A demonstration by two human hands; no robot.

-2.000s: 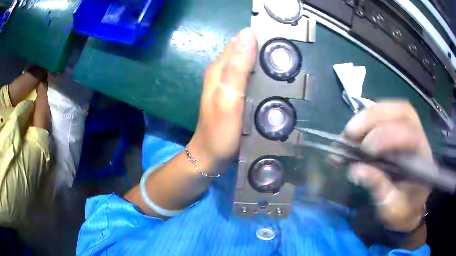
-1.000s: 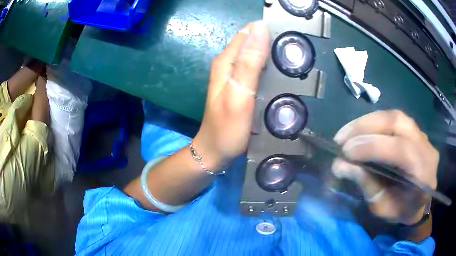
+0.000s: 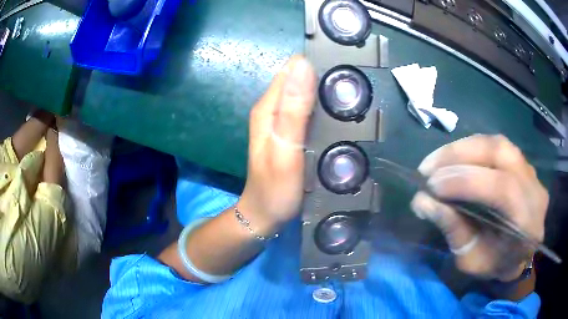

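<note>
My left hand [image 3: 278,146] holds a long grey-brown metal bracket [image 3: 316,128] by its left edge, upright in view. Several round units with black rings and shiny pale-violet centres sit in a row on it; one is the lens unit [image 3: 343,167] third from the top. My left fingers behind the bracket are hidden. My right hand [image 3: 482,199] grips thin dark tweezers [image 3: 492,219]. The tweezers' blurred tip is just right of the third unit; I cannot tell whether it touches the bracket. Finger cots seem to cover some right fingertips.
A crumpled white wipe [image 3: 423,96] lies on the green bench [image 3: 187,81] right of the bracket. A blue parts bin [image 3: 112,47] stands at the upper left. Conveyor rails and brown line plates [image 3: 476,37] run along the upper right. A person in yellow [image 3: 37,218] sits at left.
The bracket and my left hand have shifted left and down, and the top unit shows more fully. The tweezers' tip has moved slightly off the third unit. The background has also shifted.
</note>
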